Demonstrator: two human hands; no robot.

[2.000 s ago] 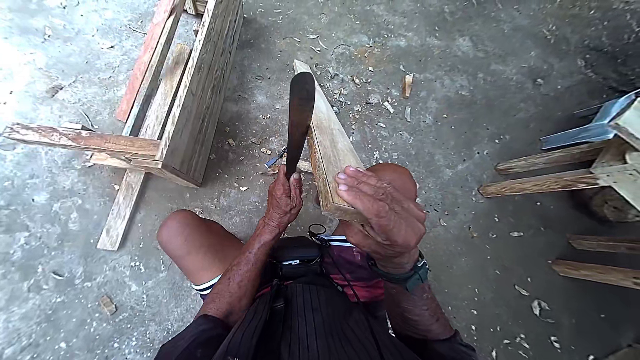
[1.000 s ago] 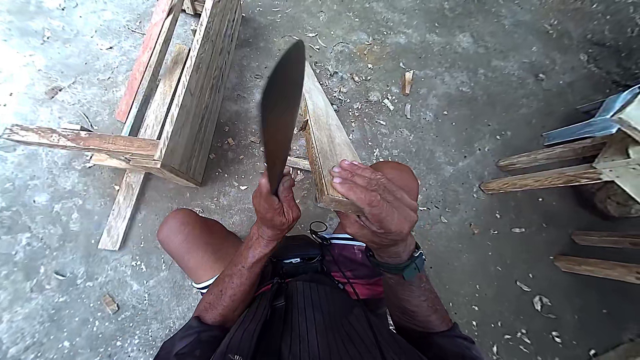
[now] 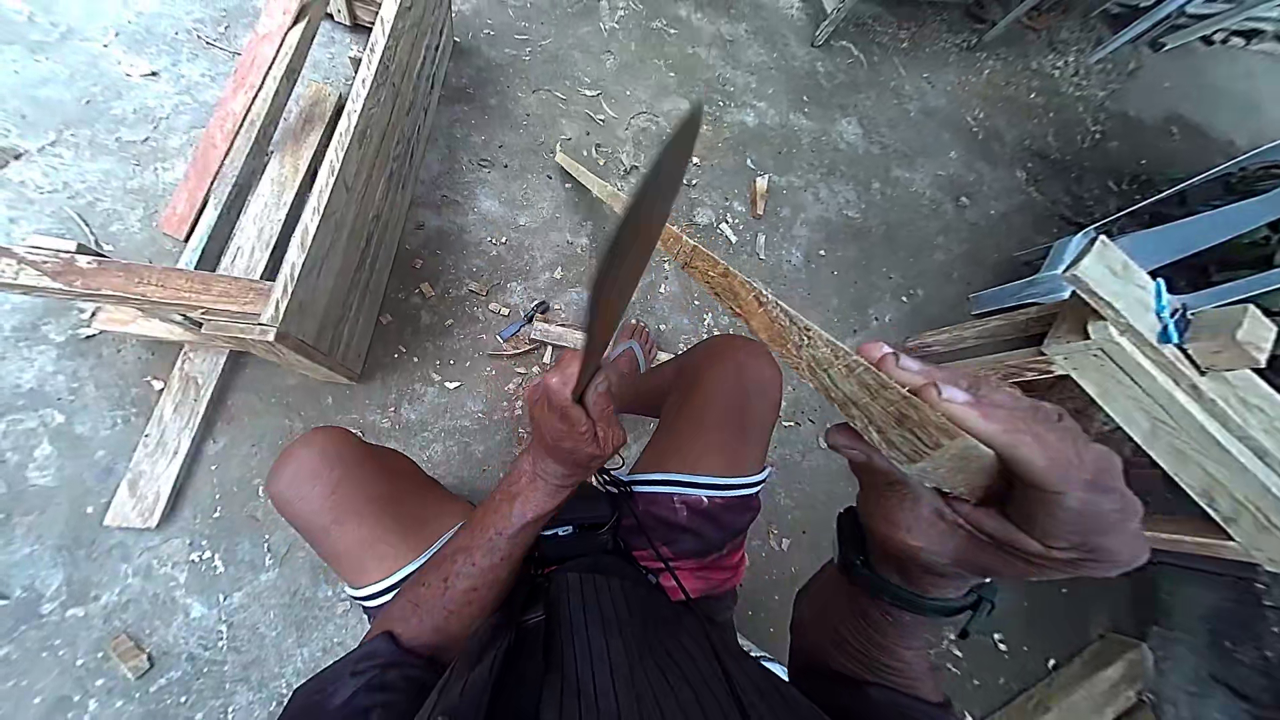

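Note:
A machete stands up from my left hand, whose fingers are closed around its handle; the dark blade points up and slightly right. Its blade crosses in front of a long tapered piece of wood. My right hand grips that piece by its thick end, thumb below and fingers above. The thin end of the wood points away to the upper left, and its rough brown face shows.
A wooden plank frame lies on the concrete floor at left. A small blue-and-black tool, a wood offcut and chips lie near my foot. More wooden pieces and metal legs stand at right.
My right hand has moved to the right with the tapered wood, which is now turned and slants more. The machete in my left hand has swung from upright or left-leaning to right-leaning.

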